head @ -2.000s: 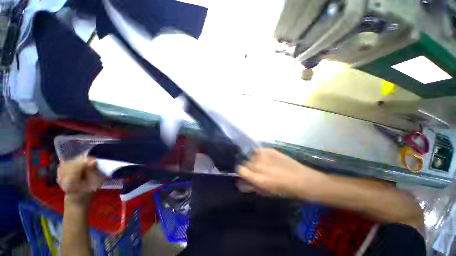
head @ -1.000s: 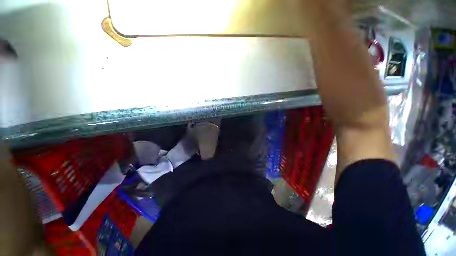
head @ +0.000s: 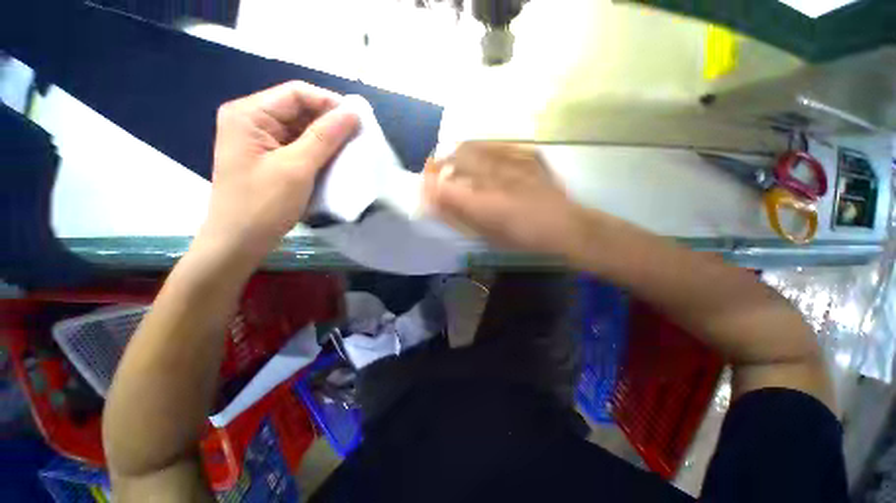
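Note:
My left hand (head: 270,162) grips a white fabric piece (head: 359,172) between thumb and fingers, above the front edge of the white machine table. My right hand (head: 501,196) is blurred and closed on the right part of the same white piece. The piece is bunched between the hands and its lower part hangs over the table's edge. A long dark fabric panel (head: 157,83) lies on the table behind and left of my left hand. The needle area (head: 497,44) of the sewing machine is at the top, beyond my right hand.
Scissors (head: 791,206) with red and orange handles lie at the table's right end. The green front edge (head: 138,251) runs across. Below are a red basket (head: 241,457) with a white basket (head: 98,344), a small blue basket (head: 339,418), and blue and red crates (head: 668,393) at right.
Both hands are now together on the white piece; a second ago the arms were spread apart. The view has shifted, and the dark panel, needle area and scissors are back in view.

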